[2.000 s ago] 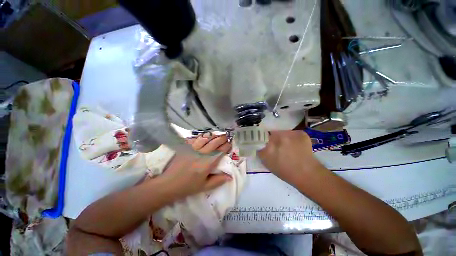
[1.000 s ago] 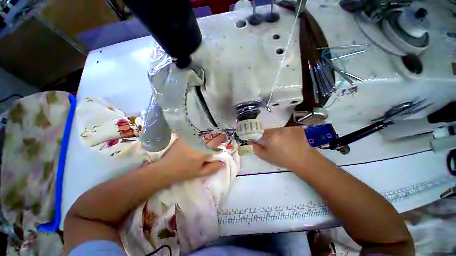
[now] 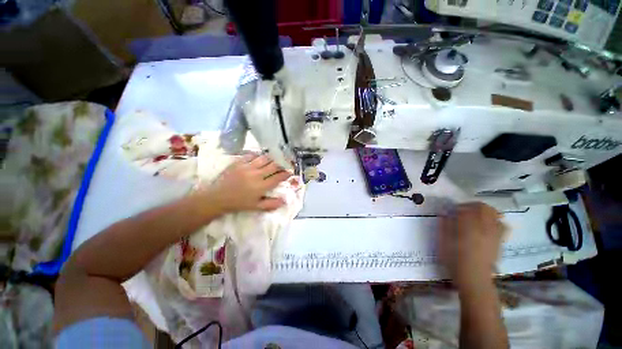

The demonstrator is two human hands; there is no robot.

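Note:
A cream floral garment piece lies bunched on the white table left of the needle and hangs over the front edge. My left hand lies flat on it with fingers spread, close to the presser foot. My right hand is blurred, over the table's front right part, away from the cloth; whether it holds anything cannot be told. The white sewing machine stands behind, marked "brother".
A lit smartphone lies right of the needle. Black-handled scissors lie at the far right. A floral fabric bundle with a blue strip is at the left. Black snips rest against the machine.
My right hand has left the needle area and moved right along the table. My left hand stays on the cloth, its fingers now spread. The view has shifted to the right, showing the whole phone and scissors.

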